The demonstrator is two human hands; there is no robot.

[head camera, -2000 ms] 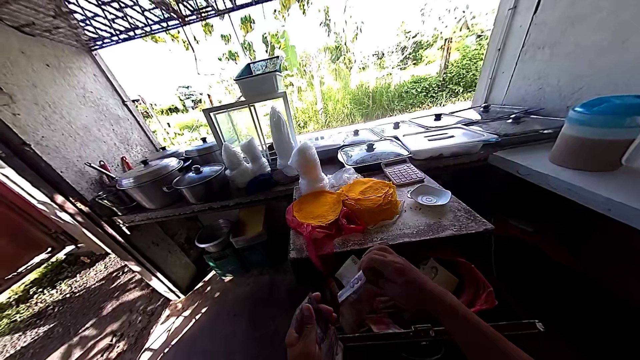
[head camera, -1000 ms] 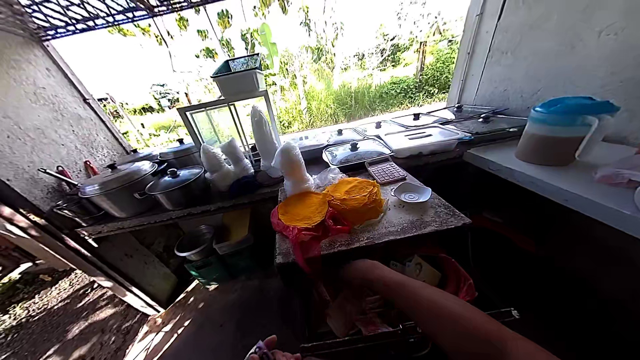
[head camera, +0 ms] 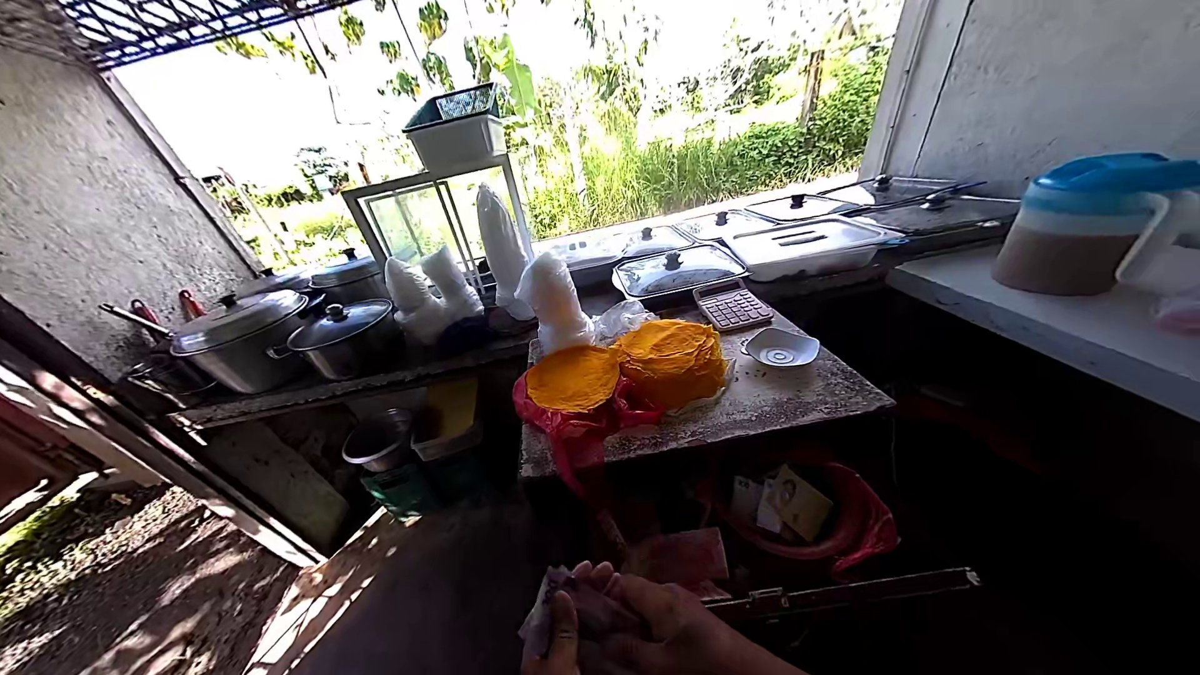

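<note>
At the bottom centre my left hand [head camera: 560,633] and my right hand [head camera: 661,614] are together, closed around crumpled banknotes [head camera: 592,605]. Just beyond them is an open drawer with its front edge [head camera: 844,592] showing. Inside lie a reddish banknote [head camera: 689,555] and a red plastic bag [head camera: 867,525] with papers or notes [head camera: 797,503] in it. On the tabletop above the drawer sit two stacks of round orange-yellow sheets [head camera: 574,378], one resting on a red bag. A pink calculator [head camera: 733,306] and a small white dish [head camera: 782,348] stand to their right.
Lidded metal pots [head camera: 342,328] line the ledge at left, beside rolls of clear plastic bags [head camera: 555,300]. Lidded food trays [head camera: 797,246] run along the window sill. A blue-lidded pitcher [head camera: 1069,234] stands on the right counter [head camera: 1078,323]. A metal bowl [head camera: 377,441] is below the ledge.
My right hand has come back from the drawer and joined my left hand at the banknotes. More of the drawer's contents now shows.
</note>
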